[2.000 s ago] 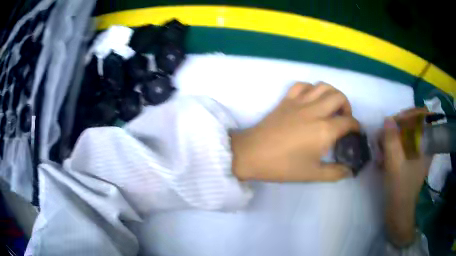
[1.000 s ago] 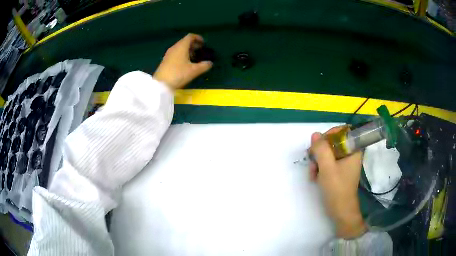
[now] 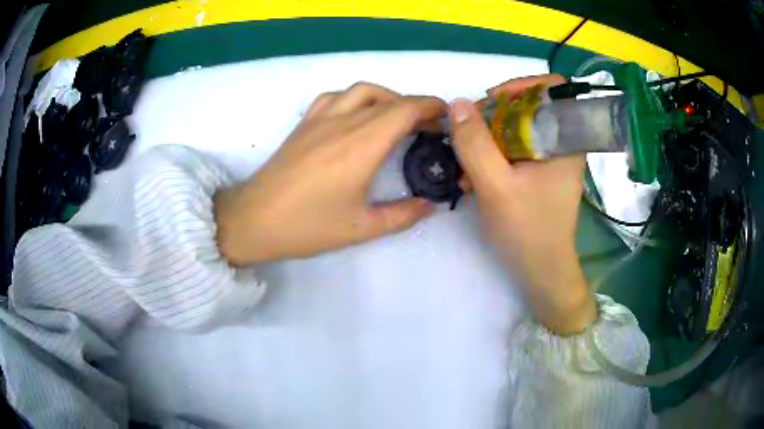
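Note:
My left hand [image 3: 327, 176] holds a small black round part [image 3: 432, 168] between thumb and fingers, its face with a pale cross mark turned up. My right hand [image 3: 523, 205] grips the dispensing syringe [image 3: 578, 126], a clear barrel with a yellow-amber band and a green cap [image 3: 643, 124] at its rear. The right fingertips are beside the black part, at its upper right. The needle tip is hidden by the fingers. Both hands are over the white work sheet [image 3: 335, 360].
A pile of black parts [image 3: 109, 144] with a white tissue [image 3: 55, 88] lies at upper left. At right are a black dispensing controller [image 3: 699, 193] with a red light, a white wipe [image 3: 620, 188] and a looping clear hose [image 3: 653, 377]. The yellow conveyor edge [image 3: 318, 10] runs along the top.
My left hand has come back from the dark green conveyor to the sheet with a black part. My right hand, still gripping the syringe, is now close beside it. The view has shifted.

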